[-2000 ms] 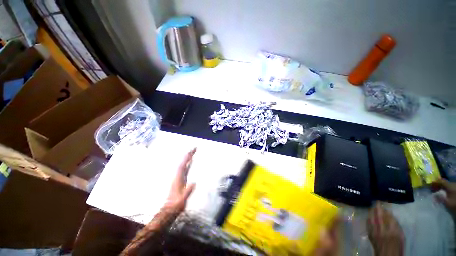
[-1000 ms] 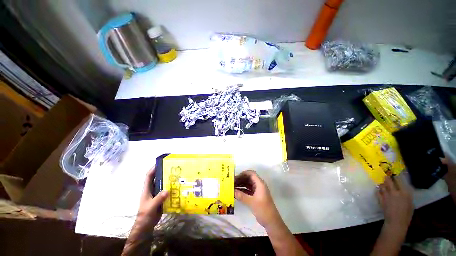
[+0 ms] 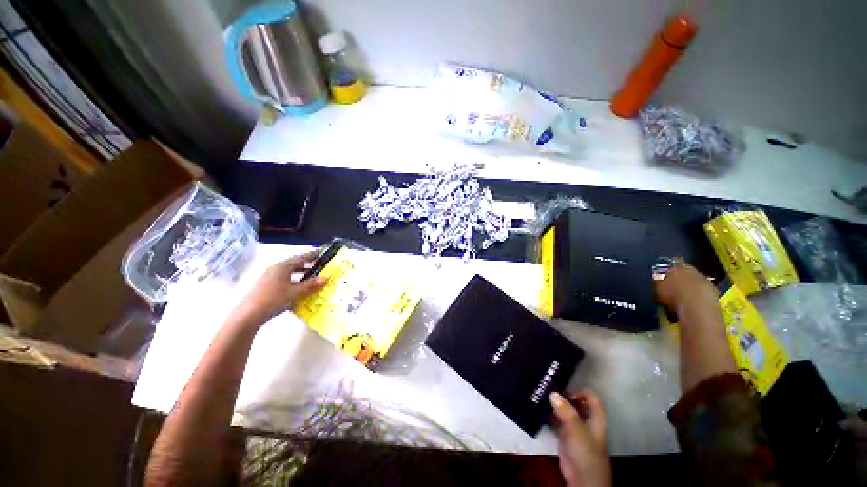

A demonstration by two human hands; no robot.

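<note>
The yellow sleeve point(image 3: 366, 306) lies tilted on the white table at the left, with a cartoon-like figure at its lower corner and a dark strip at its upper left end. My left hand point(image 3: 278, 285) holds that end, thumb on top. A flat black box point(image 3: 504, 350) with pale lettering is slanted beside the sleeve, not touching it. My right hand point(image 3: 578, 428) pinches its lower right corner, thumb on top; the wrist runs off the bottom edge. Whether the sleeve is filled is hidden.
A loose white-grey heap point(image 3: 442, 209) lies on the black strip point(image 3: 333, 204). Black boxes point(image 3: 608, 271) stand right, where another person's hand point(image 3: 680, 285) reaches in. An open plastic bag point(image 3: 190, 247) is left. A kettle point(image 3: 280, 62) and orange bottle point(image 3: 656, 67) stand at the back.
The yellow sleeve, held between both hands a second ago, is now in my left hand only. My right hand has moved right and holds a black box. The other person's hand reaches the black boxes.
</note>
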